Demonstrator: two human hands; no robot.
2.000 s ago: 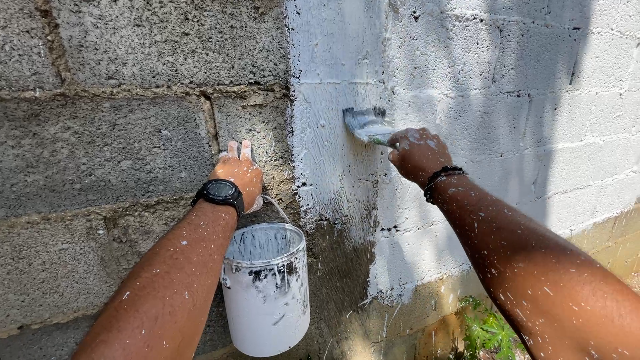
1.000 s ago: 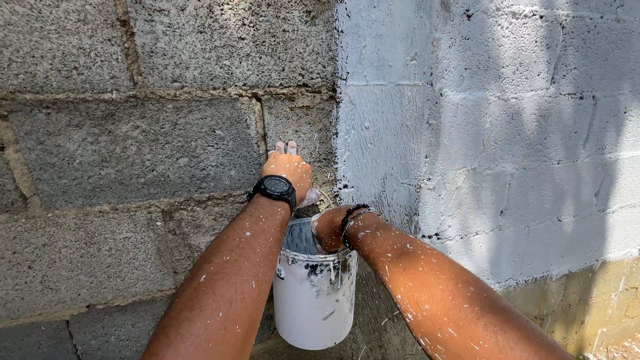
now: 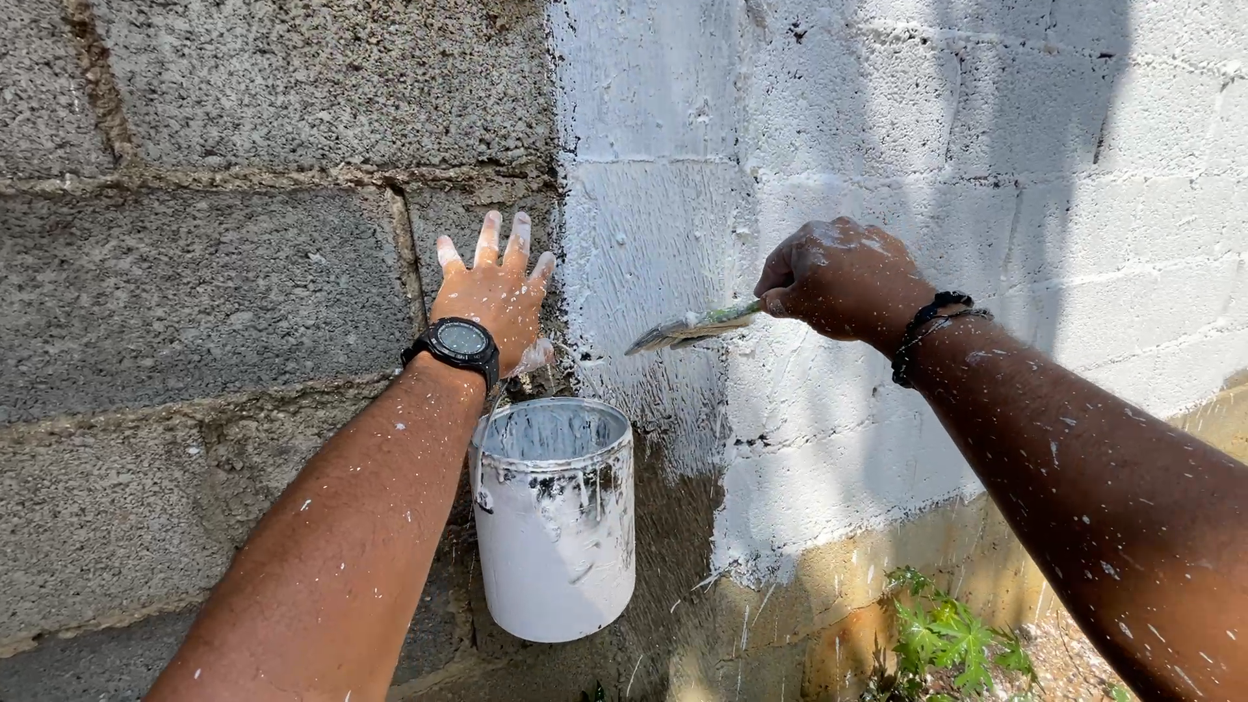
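My left hand (image 3: 495, 297), with a black digital watch at the wrist, is spread against the bare block wall, its fingertips coated with white paint. A paint bucket (image 3: 556, 546), smeared white, hangs by its wire handle below this hand; the handle's top is hidden near the thumb. Inside, grey-white paint coats the bucket's walls. My right hand (image 3: 843, 283) grips a paintbrush (image 3: 692, 327), its paint-covered bristles pointing left in front of the white painted column (image 3: 653, 253). The column's lower part shows thin, streaky paint above bare grey.
Unpainted concrete blocks (image 3: 195, 292) with rough mortar joints fill the left side. A white painted block wall (image 3: 975, 195) runs off to the right above an unpainted, yellowish base (image 3: 838, 595). A green leafy plant (image 3: 951, 634) grows at the lower right.
One second ago my right hand was down in the bucket; now it is out, up and to the right, with the brush. The fingers of my left hand have spread apart.
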